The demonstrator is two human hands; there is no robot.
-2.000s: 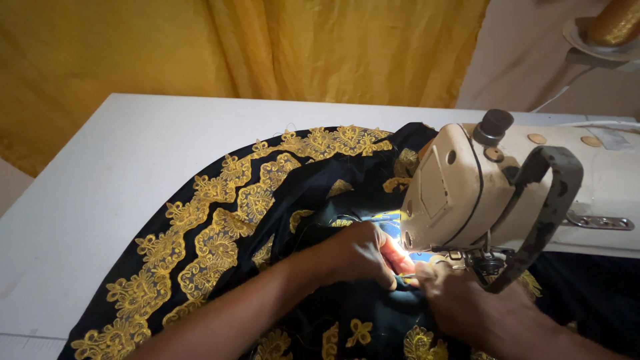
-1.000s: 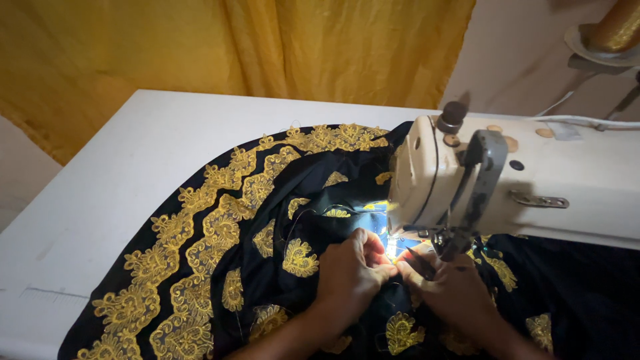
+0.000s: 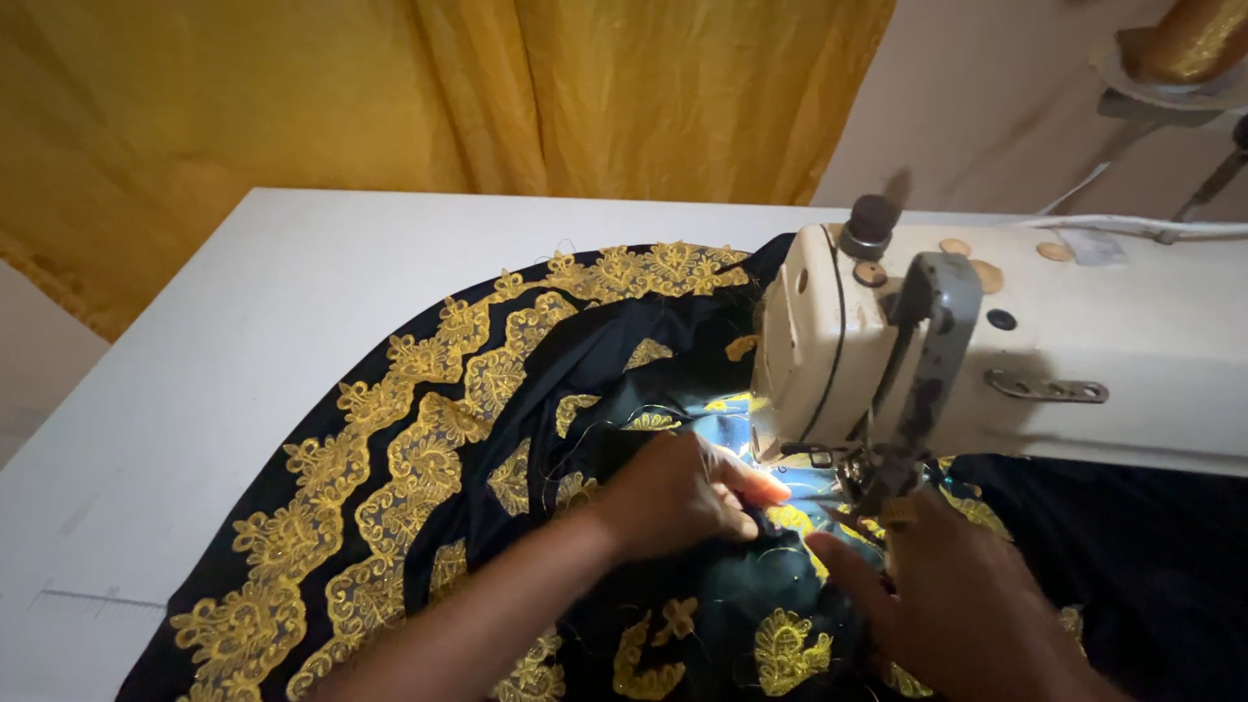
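Observation:
A dark fabric with gold lace appliqués (image 3: 419, 458) is spread over the table and runs under the head of a sewing machine (image 3: 975, 361). The machine's lamp lights the cloth (image 3: 726, 429) by the needle area. My left hand (image 3: 687, 487) lies left of the needle, its thumb and fingers pinching a lit edge of the fabric with a gold motif. On the right, my right hand (image 3: 936, 575) rests on the fabric just in front of the presser foot, thumb stretched toward the left hand; the machine partly hides its fingers, and whether it grips cloth cannot be told.
The white table (image 3: 244, 283) has ruler marks at its left front. Behind it hangs a yellow curtain (image 3: 585, 97). A cone of gold thread (image 3: 1194, 44) stands on a holder at the upper right, with a white cable (image 3: 1131, 224) running behind the machine.
The hands have shifted on the fabric near the needle; my right hand's thumb is now spread apart from my left fingers, where the two hands were close together one second ago.

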